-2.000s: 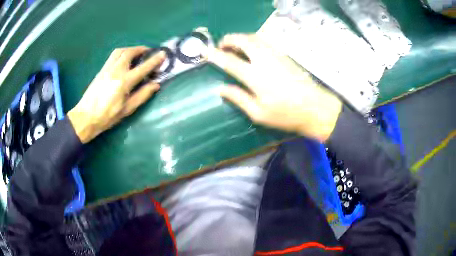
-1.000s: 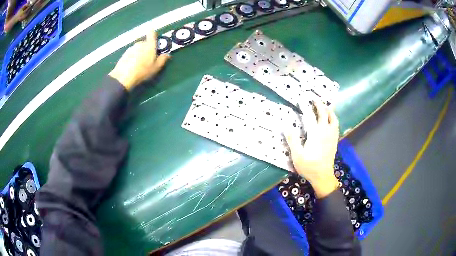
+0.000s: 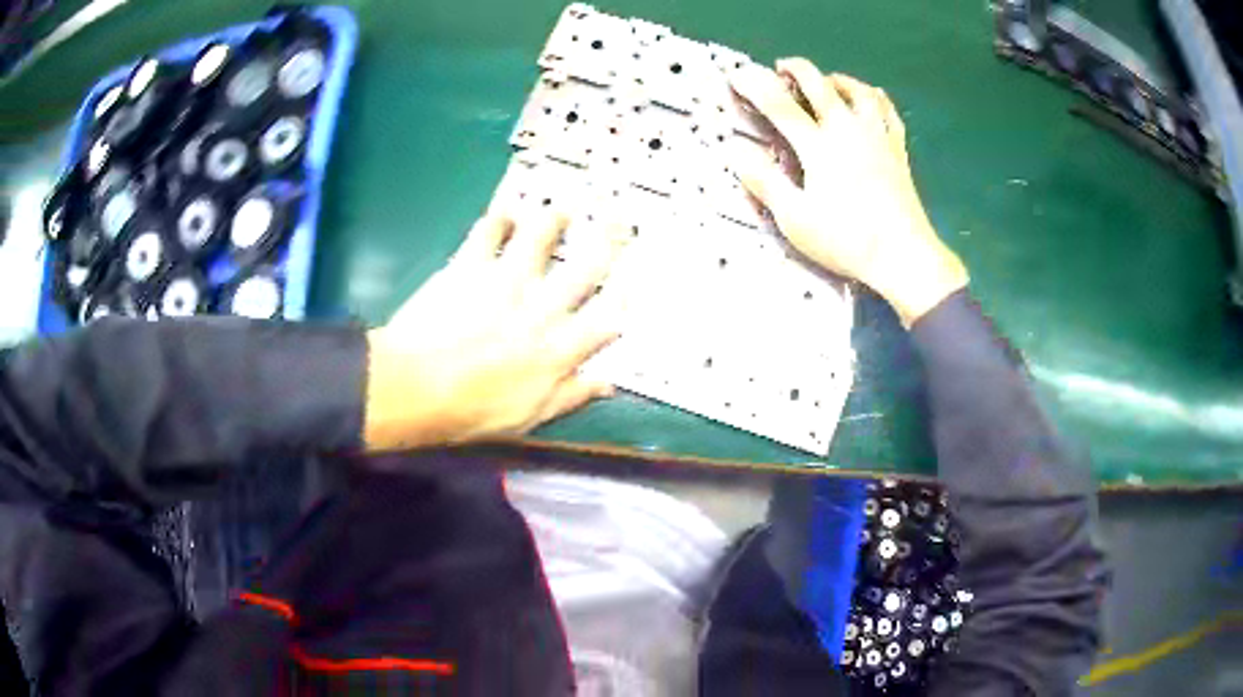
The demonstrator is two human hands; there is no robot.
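Note:
A block of flat silver fixture plates lies on the green bench in front of me, side by side with small holes and no discs on them. My left hand lies over the block's lower left part, fingers spread on the metal. My right hand rests at the block's upper right edge, fingers apart with their tips on the plates. Both hands cover parts of the plates and their edges. No disc is seen in either hand.
A blue tray of black discs with pale centres stands on the bench at left. A deep blue bin heaped with discs is below the bench edge, partly behind my right sleeve. A dark strip with round parts lies at upper right.
The view has swung left. The two separate groups of plates now lie together as one block. My left hand has left the row of loaded discs and is on the plates; my right hand is at their upper right.

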